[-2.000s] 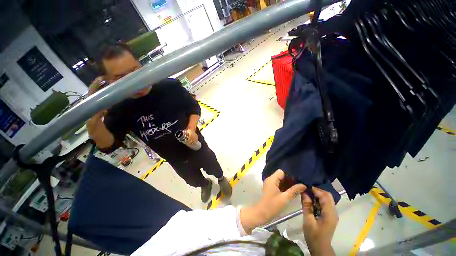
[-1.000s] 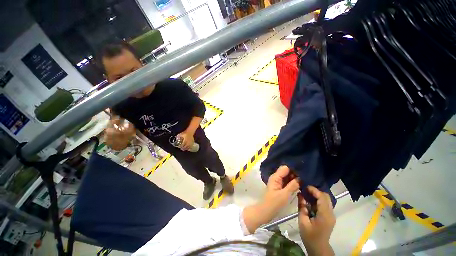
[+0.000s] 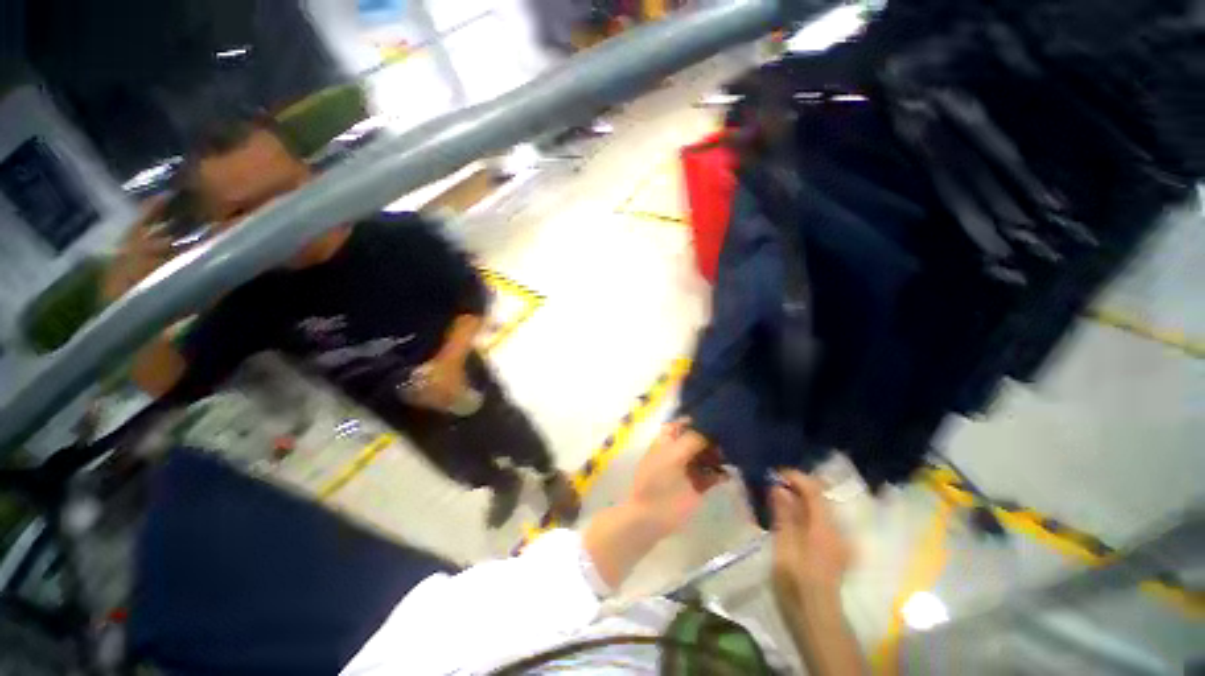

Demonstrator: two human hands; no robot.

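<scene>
A dark navy garment (image 3: 756, 317) hangs at the centre right, blurred by motion. My left hand (image 3: 667, 478) is at its lower left edge, with the fingers closed on the cloth. My right hand (image 3: 809, 528) is just right of it, at the garment's lowest corner, fingers bent. A small dark thing shows at the right fingertips, too blurred to name. What the right hand grips cannot be made out.
A thick grey rail (image 3: 436, 152) crosses the upper view. Closely packed dark garments (image 3: 1004, 225) hang at the right. A person (image 3: 383, 297) stands beyond the rail. A navy cloth (image 3: 264, 568) hangs lower left. A red crate (image 3: 710, 198) stands behind the garment.
The view has shifted and blurred. My hands have moved slightly apart at the garment's lower edge. The person's arm is raised towards the head again.
</scene>
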